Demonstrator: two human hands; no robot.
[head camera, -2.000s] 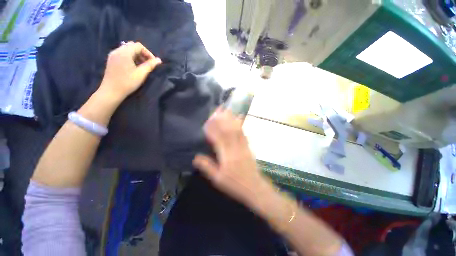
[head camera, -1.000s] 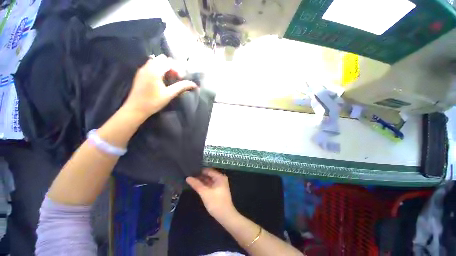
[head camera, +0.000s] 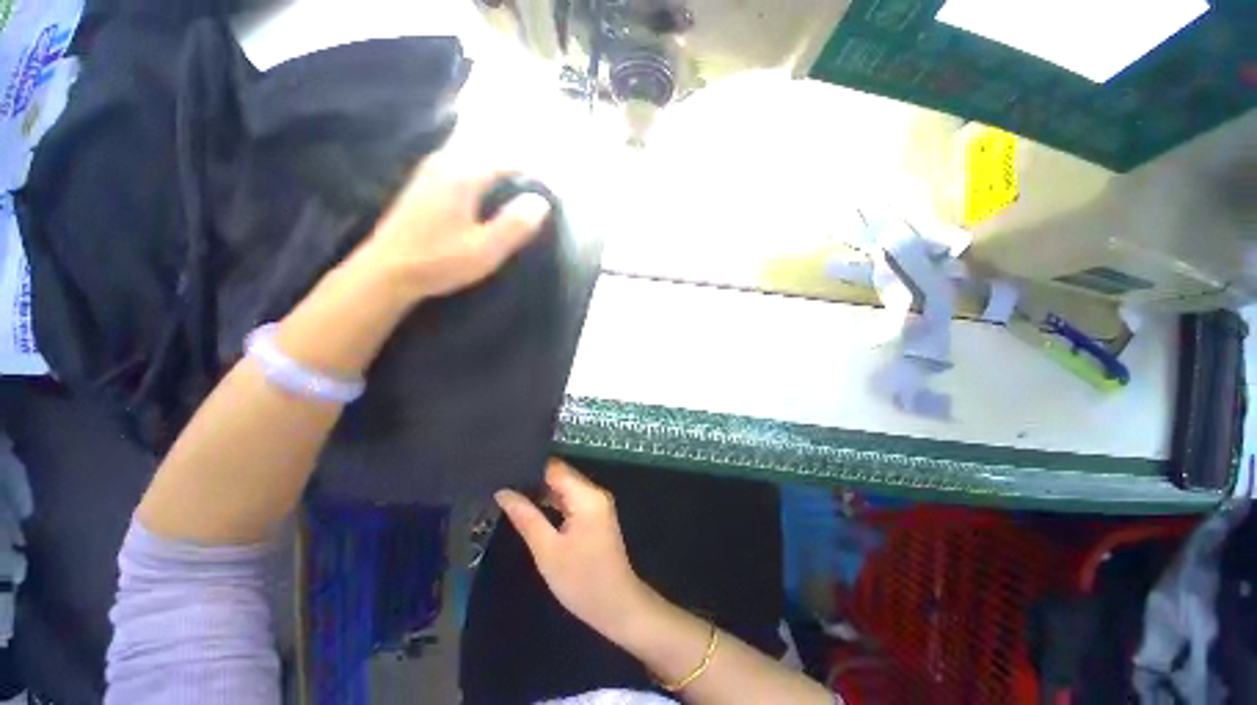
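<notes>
A black garment panel (head camera: 441, 372) lies left of the needle area and hangs over the table's front edge. My left hand (head camera: 448, 227) lies on it near the bright glare, thumb and fingers close together on the cloth's upper right part. My right hand (head camera: 579, 544) is at the panel's lower right corner, just below the table edge, with thumb and finger pinching the cloth edge. The sewing machine (head camera: 772, 41) has its needle area (head camera: 637, 117) just right of and above my left hand. Glare hides the needle tip and cloth there.
Pale scraps (head camera: 921, 296) and yellow-green and blue snips (head camera: 1089, 351) lie right on the table. A black oblong object (head camera: 1206, 400) is at its right end. A red basket (head camera: 951, 606) is below. Bunched black cloth (head camera: 124, 207) and printed packaging (head camera: 17, 262) are left.
Since two seconds ago, the panel's right edge has straightened, my left hand has moved right toward the needle, and my right hand has gone down to the lower corner. The last second shows little movement.
</notes>
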